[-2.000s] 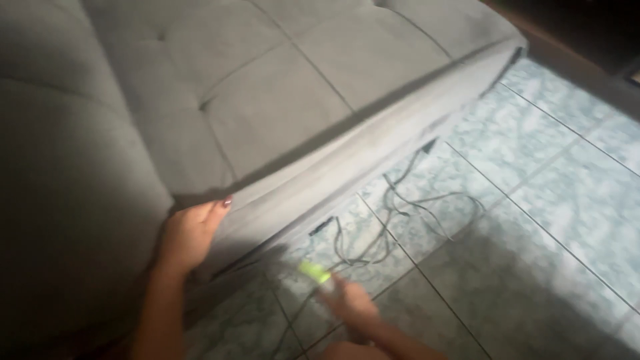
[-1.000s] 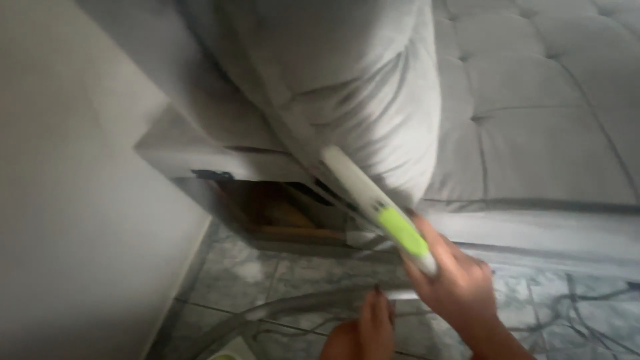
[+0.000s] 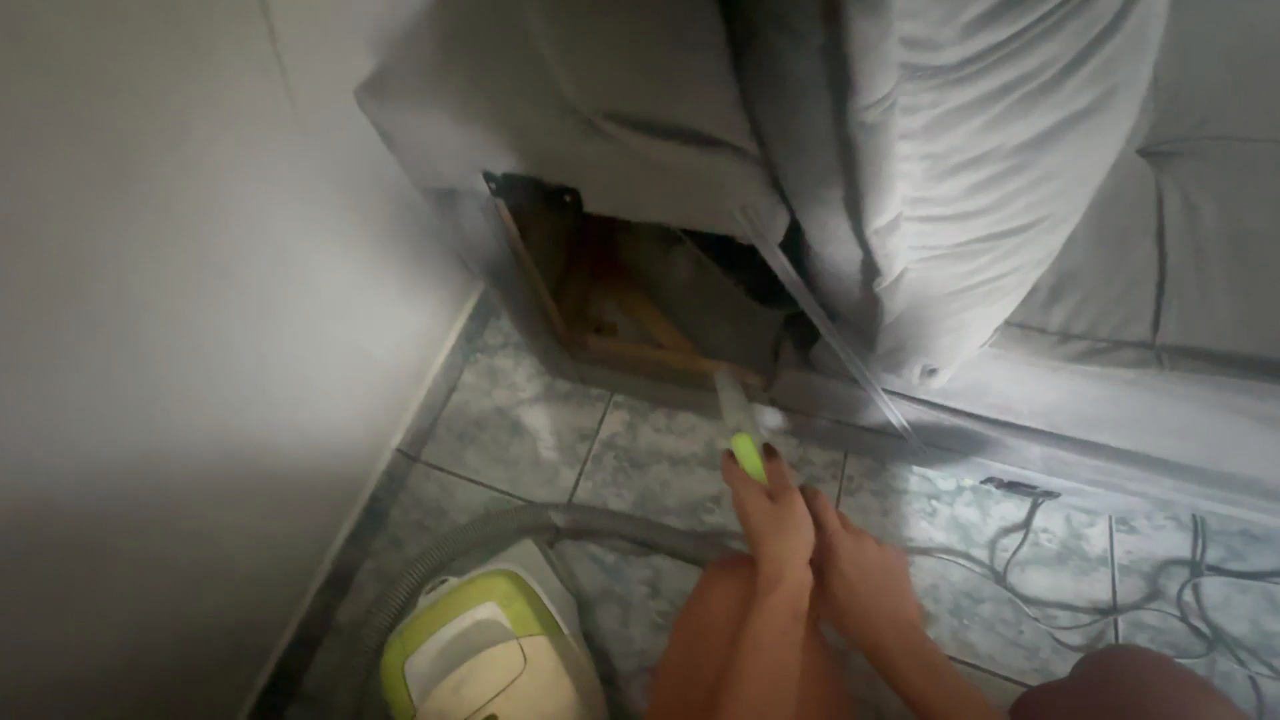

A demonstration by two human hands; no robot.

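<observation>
Near the middle of the view, my left hand (image 3: 775,515) is closed around the green and white handle of a vacuum cleaner wand (image 3: 745,450). Its nozzle end points at the wooden lower edge of the open base of a grey upholstered sofa (image 3: 650,150). My right hand (image 3: 865,575) is close beside the left, at its wrist; whether it also grips the wand or hose is hidden. A ribbed grey hose (image 3: 620,528) runs from my hands to the green and white vacuum cleaner (image 3: 490,650) at lower left.
A pale wall (image 3: 200,300) rises at the left. A clear narrow strip (image 3: 830,325) leans across the opening's right side. Grey cushions (image 3: 980,180) stand at right. Cables (image 3: 1100,600) lie on the tiled floor (image 3: 530,430) at lower right.
The wand, held raised before the sofa cushion a second ago, is now lower, at the opening. My hands are now together. The view has swung left since the oldest frame.
</observation>
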